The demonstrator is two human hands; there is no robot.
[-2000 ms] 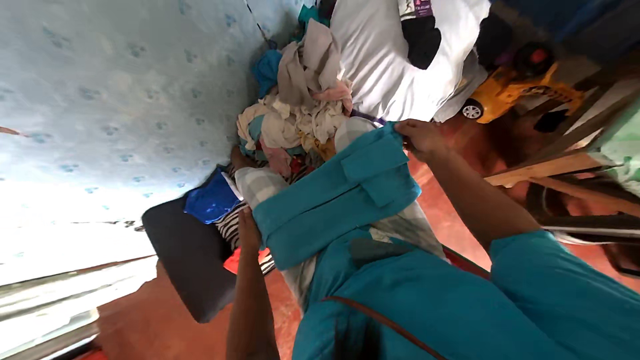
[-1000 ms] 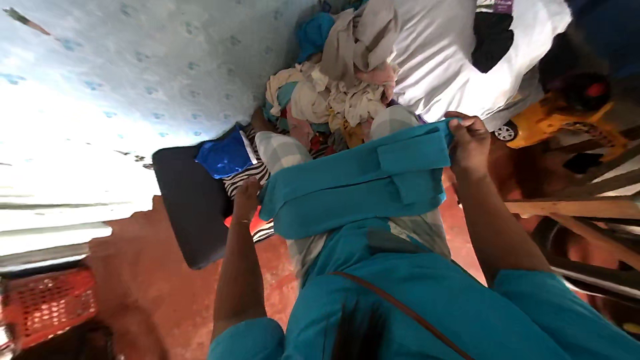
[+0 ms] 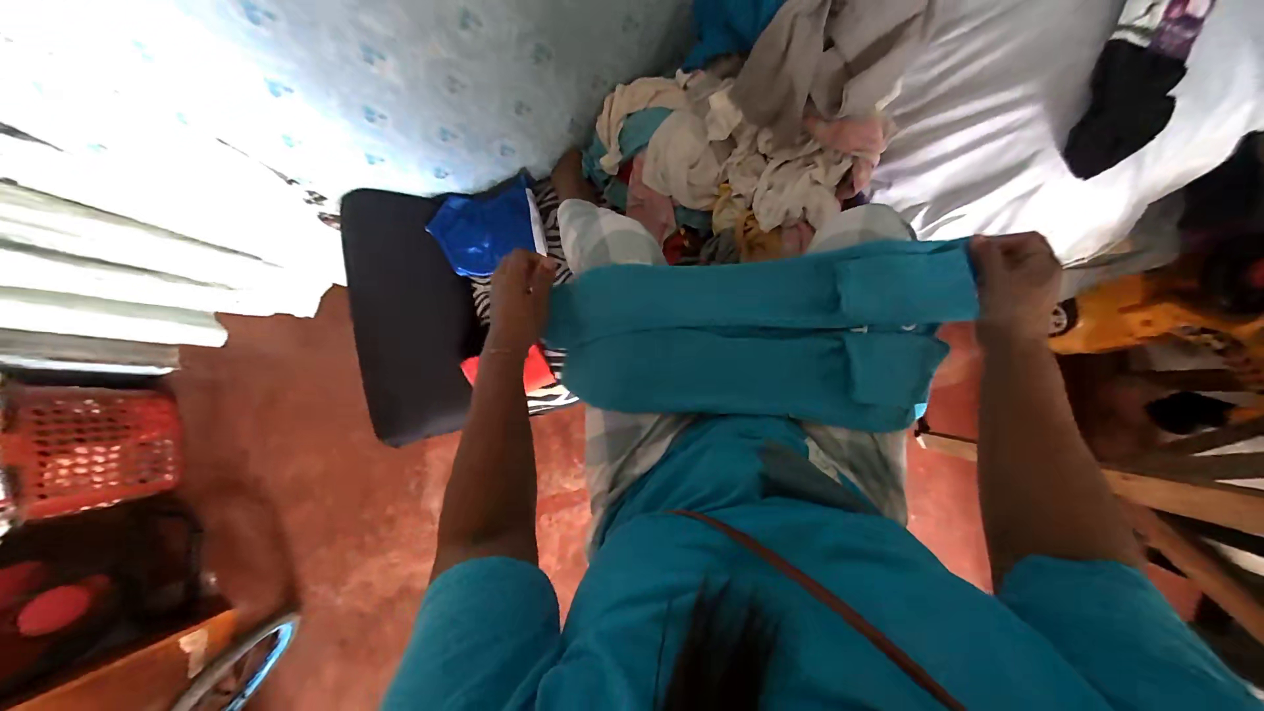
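A folded teal garment (image 3: 731,326) is stretched out flat above my lap. My left hand (image 3: 521,291) grips its left end, and my right hand (image 3: 1014,276) grips its upper right corner. Two long folded parts lie side by side, with shorter flaps at the right end. Just beyond the garment is a heap of mixed clothes (image 3: 750,148), cream, grey, pink and teal. Beside my left hand lies a blue shiny packet (image 3: 484,232) on zebra-striped cloth.
A black cushion or seat (image 3: 405,326) stands at the left. White bedding or a sack (image 3: 997,118) with a black sock (image 3: 1126,104) on it is at the upper right. A yellow toy vehicle (image 3: 1136,311) and wooden beams (image 3: 1185,494) are at the right, and a red plastic basket (image 3: 94,444) at the far left.
Both hands have kept hold of the teal garment. It was slanted two seconds ago and now lies nearly level, drawn straighter between them. The view has shifted leftward.
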